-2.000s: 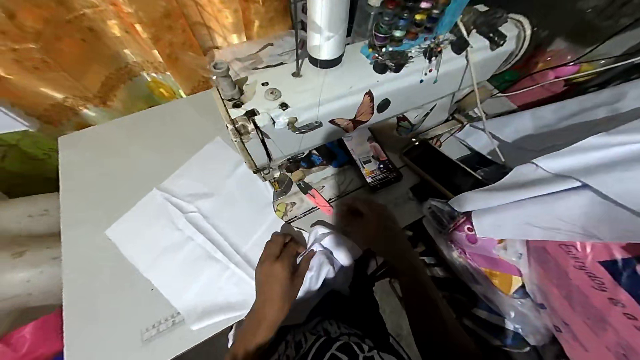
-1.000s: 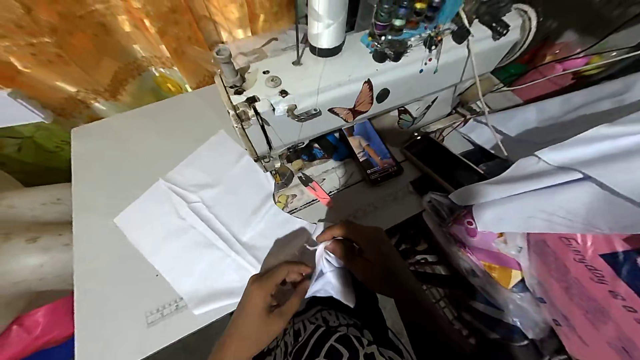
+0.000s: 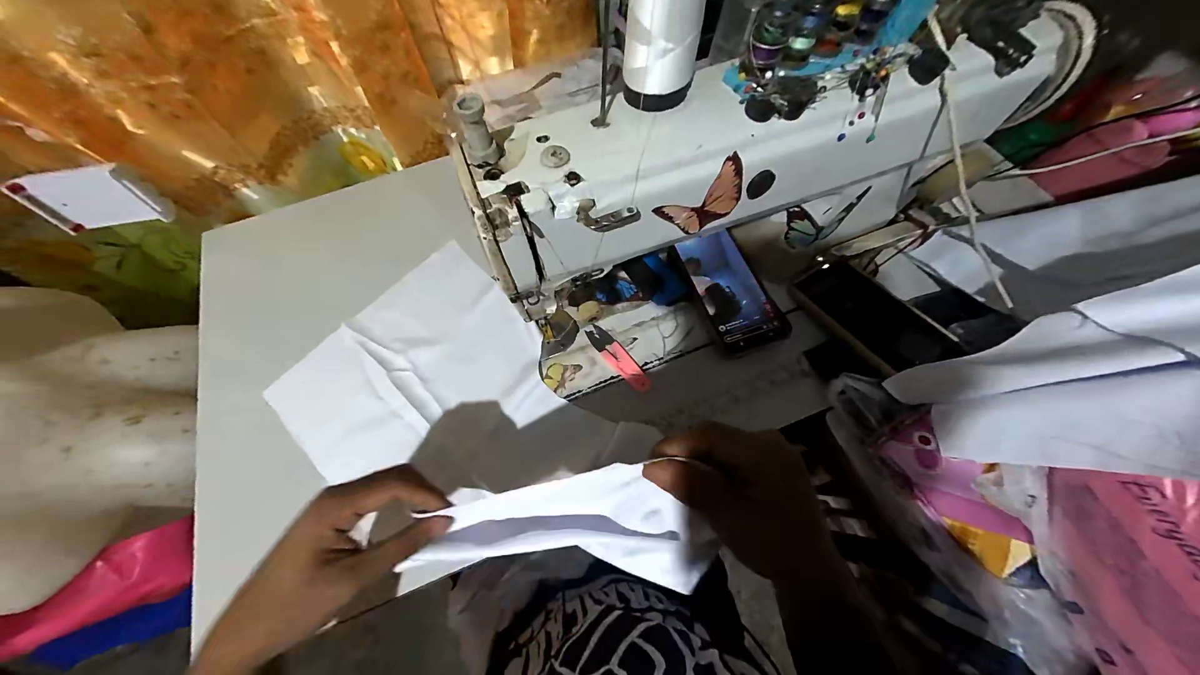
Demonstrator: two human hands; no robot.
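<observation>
A strip of white fabric [image 3: 562, 520] is stretched between my hands at the table's front edge. My left hand [image 3: 361, 534] pinches its left end between thumb and fingers. The right end is gripped by my right hand [image 3: 717, 492]. The white cloth spreads leftward over the table, creased near its upper left. Beyond my hands stands a white sewing machine [image 3: 619, 202], its needle area above the cloth's right side. Pink-handled thread snips [image 3: 619, 358] lie on the machine bed, apart from both hands.
A lit phone [image 3: 731, 291] leans under the machine arm, beside a dark open box [image 3: 877, 314]. More white fabric [image 3: 1078, 394] hangs at the right, above plastic bags [image 3: 1125, 562]. A thread cone [image 3: 662, 47] stands on the machine. A pale table [image 3: 253, 309] extends left.
My hands were close together on bunched white fabric. They have moved apart, and the fabric's edge is now drawn out between them.
</observation>
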